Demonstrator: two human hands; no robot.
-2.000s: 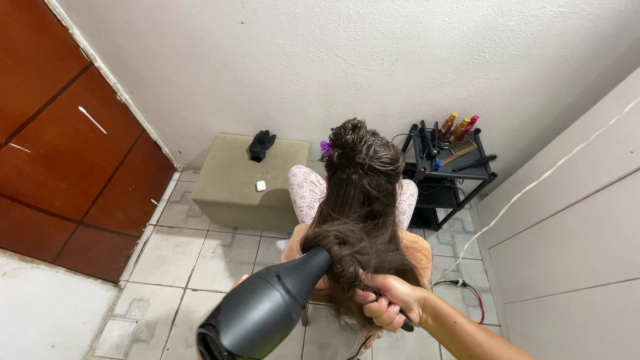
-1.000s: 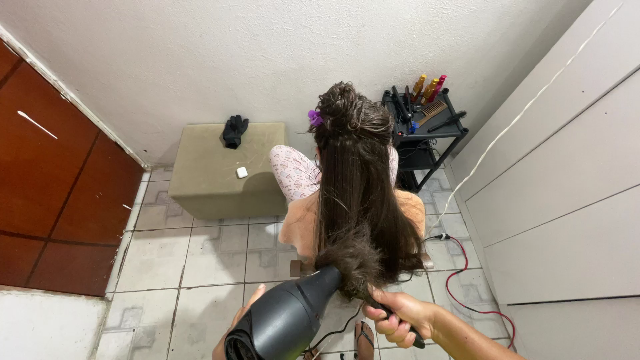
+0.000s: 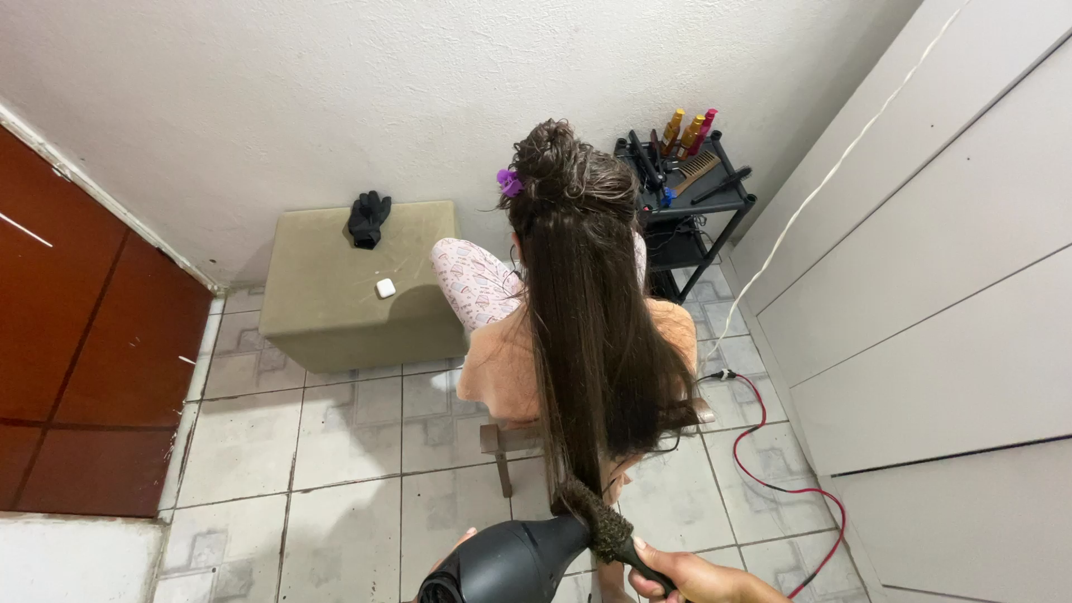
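Observation:
A seated person's long dark hair (image 3: 586, 335) hangs down the back, its upper part pinned up in a bun with a purple clip (image 3: 508, 182). My right hand (image 3: 691, 576) grips the handle of a round hairbrush (image 3: 607, 526), whose bristles are at the ends of the hair. My left hand (image 3: 459, 540), mostly hidden behind a black hair dryer (image 3: 511, 561), holds the dryer at the bottom of the view. The dryer's nozzle points right, against or very close to the brush.
An olive ottoman (image 3: 360, 327) bears a black glove (image 3: 368, 219) and a small white case (image 3: 385, 289). A black cart (image 3: 712, 205) holds bottles, a wooden comb (image 3: 697, 172) and styling tools. A red cord (image 3: 758, 469) lies on the tiled floor by the white cabinet (image 3: 938, 335).
The brush has moved down the hair to its ends, and the dryer has followed. The hair, bunched around the brush earlier, now hangs straighter.

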